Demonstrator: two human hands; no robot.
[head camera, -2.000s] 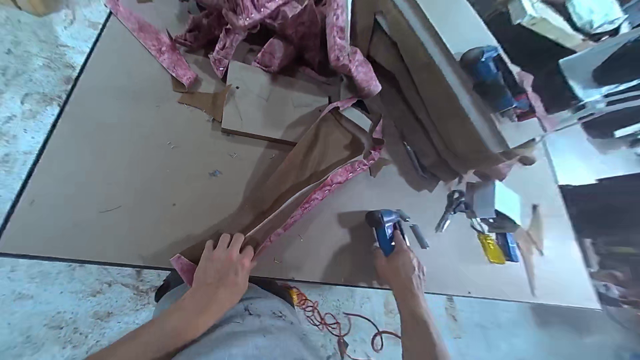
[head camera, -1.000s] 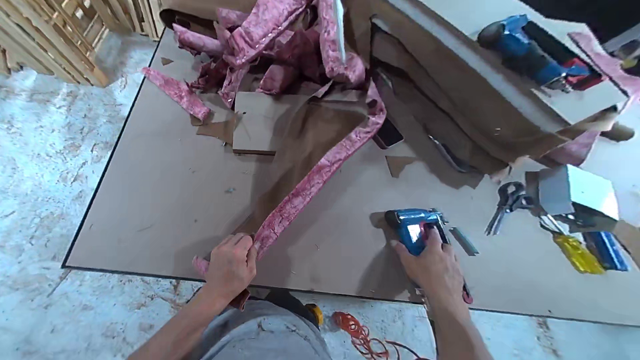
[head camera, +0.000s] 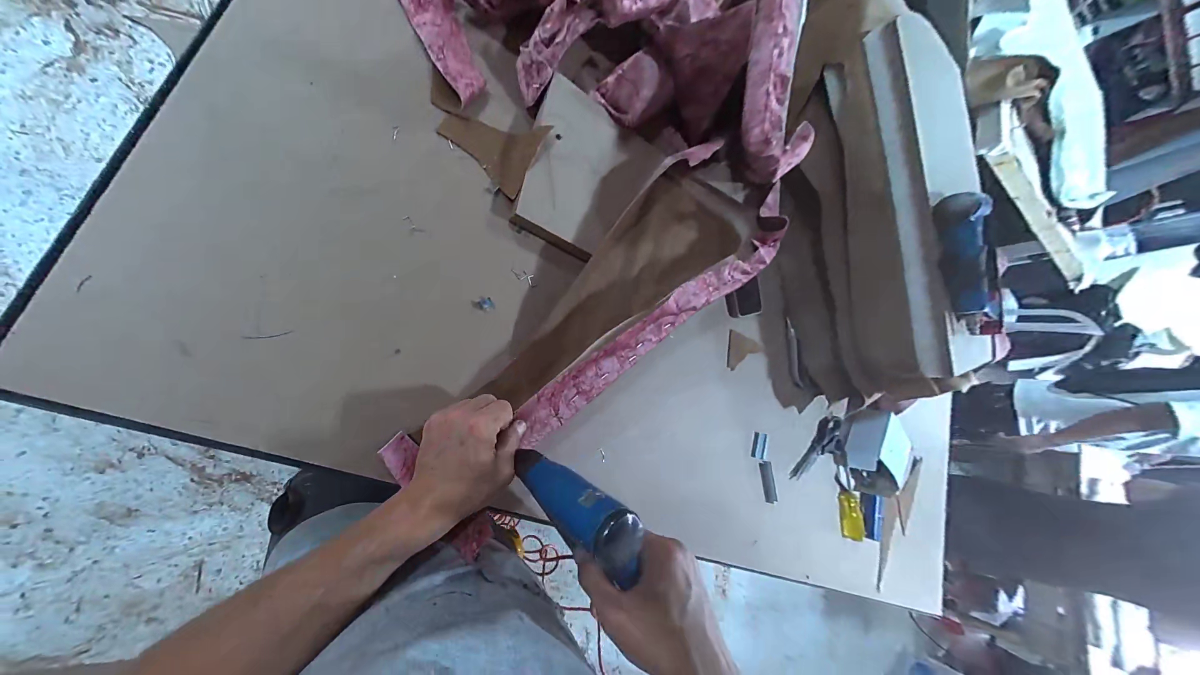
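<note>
My left hand (head camera: 466, 457) grips the near end of a brown upholstery panel (head camera: 600, 300) at the table's front edge. A pink fabric strip (head camera: 647, 333), with a row of staples in it, runs along the panel's right side. In my right hand (head camera: 656, 595) is a blue pneumatic staple gun (head camera: 581, 511), its nose beside my left thumb at the strip. Whether the nose touches the fabric cannot be told. The far end of the panel lies near a heap of pink fabric (head camera: 684, 56).
A flat board (head camera: 581, 169) and brown scraps lie behind the panel. Stacked brown pieces (head camera: 862, 234) with a blue tool (head camera: 964, 253) stand right. Scissors (head camera: 818, 445), staple strips (head camera: 769, 480), a white box (head camera: 877, 441) and a yellow-handled tool (head camera: 851, 516) lie front right. A person (head camera: 1106, 422) is beyond.
My right hand has lifted the staple gun from the right part of the table and brought it left to the strip beside my left hand. The view has swung noticeably.
</note>
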